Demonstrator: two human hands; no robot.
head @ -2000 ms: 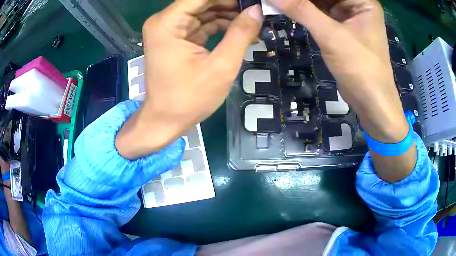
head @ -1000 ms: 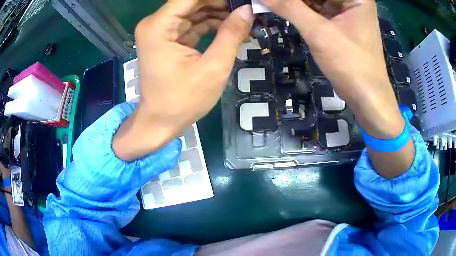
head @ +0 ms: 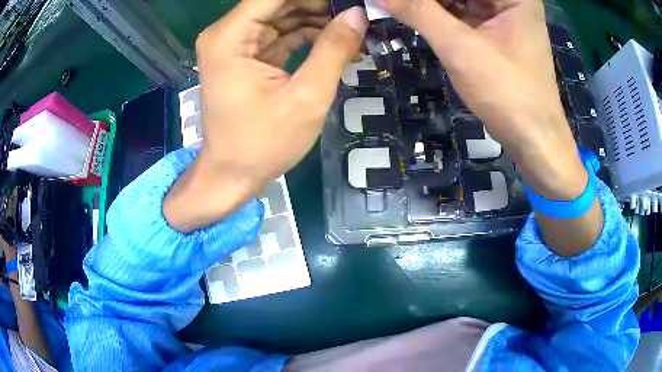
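Note:
My left hand (head: 265,109) grips a small black module (head: 347,7) at the top edge of the picture, thumb on it. My right hand (head: 493,65) has its fingers at a small white piece, an adhesive pad (head: 376,10), against the module; the picture's edge cuts off both hands' fingertips. Below them lies the clear blister tray (head: 377,238) with rows of black modules, several bearing pale L-shaped pads (head: 361,116). The sticker sheet (head: 270,269) with grey notched shapes lies left of the tray, partly under my left forearm.
A glossy black slab, possibly a smartphone (head: 144,131), lies left of the sheet. Further left is a green tray (head: 109,145) with a pink and white block (head: 54,138). A white vented box (head: 635,120) stands at the right. Another person's forearm (head: 25,305) shows at the far left.
The view has shifted slightly, so the tray and sheet sit a little further left and up. Both hands keep nearly the same hold on the module and the white piece.

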